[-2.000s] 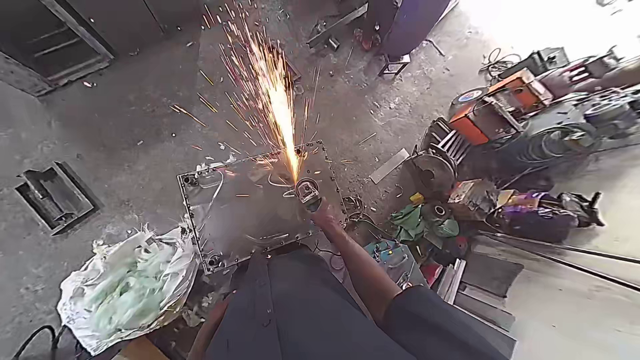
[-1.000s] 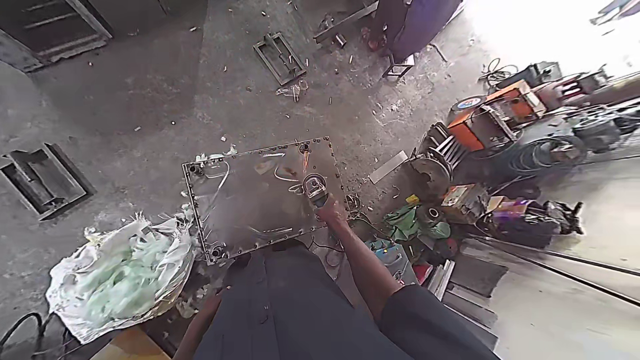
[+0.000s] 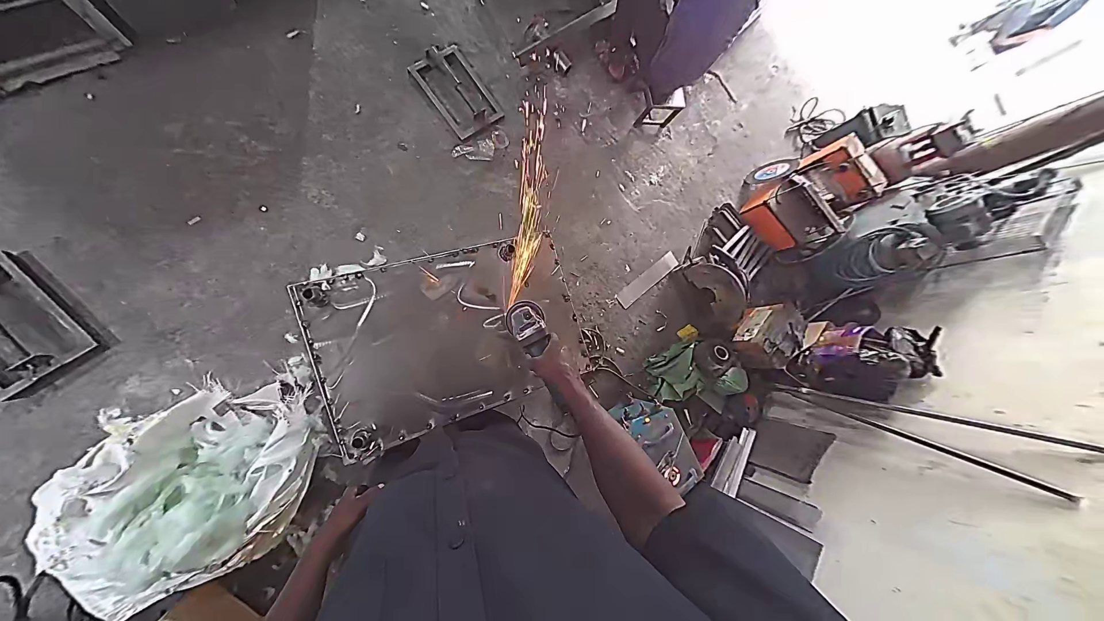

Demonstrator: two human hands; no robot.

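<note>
My right hand [image 3: 552, 364] grips an angle grinder [image 3: 527, 324] over the right part of a rectangular sheet-metal panel [image 3: 431, 354] with fasteners along its edges. A stream of sparks [image 3: 530, 224] flies from the grinder toward the top of the view, past the panel's far edge. My left hand [image 3: 352, 509] is low at my side, close to my dark clothing and left of the panel's near edge; it is partly seen, and whether it holds anything is unclear. White wires lie on the panel.
An open white sack [image 3: 181, 500] of pale green fibrous material lies at lower left. Metal frames [image 3: 455, 92] sit on the floor. At right are orange machines [image 3: 798, 207], coiled cable, a green cloth [image 3: 677, 371], a blue box [image 3: 660, 440] and long rods [image 3: 940, 444]. A person in purple [image 3: 694, 43] stands beyond.
Sparks flew thickly in the oldest frame and had nearly stopped one second ago; now a narrower stream flies again. My right hand has kept hold of the grinder throughout.
</note>
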